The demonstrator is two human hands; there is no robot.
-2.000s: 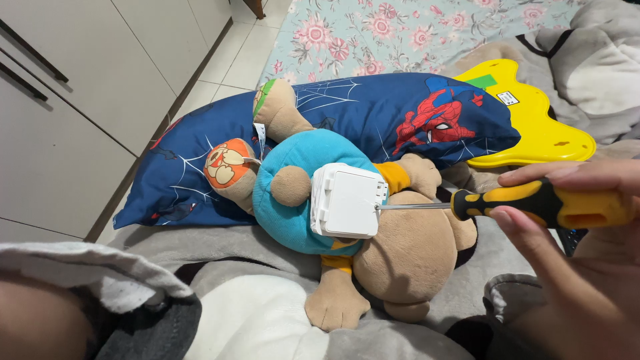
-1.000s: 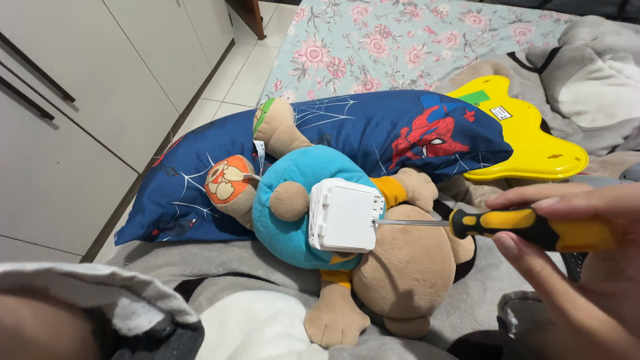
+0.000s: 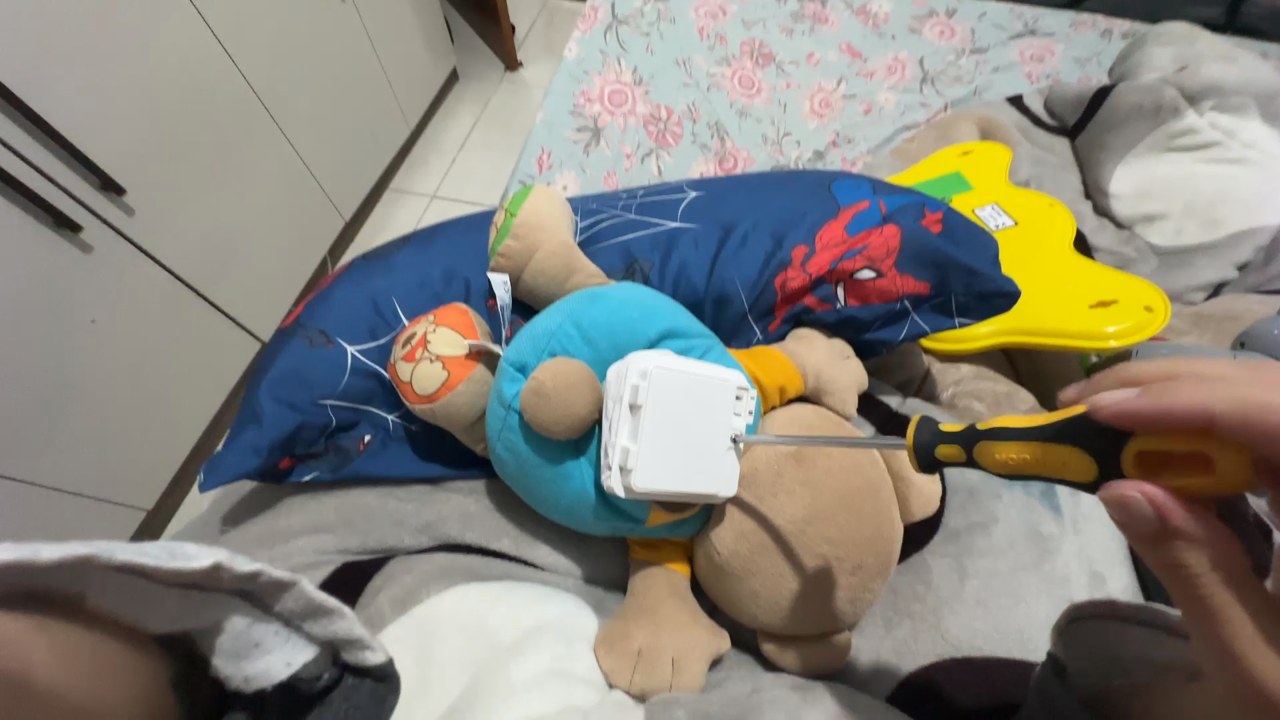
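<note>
A plush teddy bear [image 3: 810, 510] in a blue shirt lies face down, its legs resting on a dark blue pillow. On its back sits a white plastic box [image 3: 685, 430] with small latches along one side. My right hand [image 3: 1180, 480] grips a yellow-and-black screwdriver [image 3: 1060, 450] at the right. The metal shaft points left, and its tip meets the box's right edge at a small dark hole. My left hand is out of view; only a sleeve and part of an arm show at the lower left.
A Spider-Man pillow [image 3: 700, 230] lies behind the bear, over part of a yellow plastic board [image 3: 1060, 270]. Grey and white plush blanket [image 3: 480, 640] spreads below. Beyond are a floral sheet [image 3: 740, 90], light cabinets [image 3: 200, 150] with dark handles, and a tiled floor [image 3: 460, 150].
</note>
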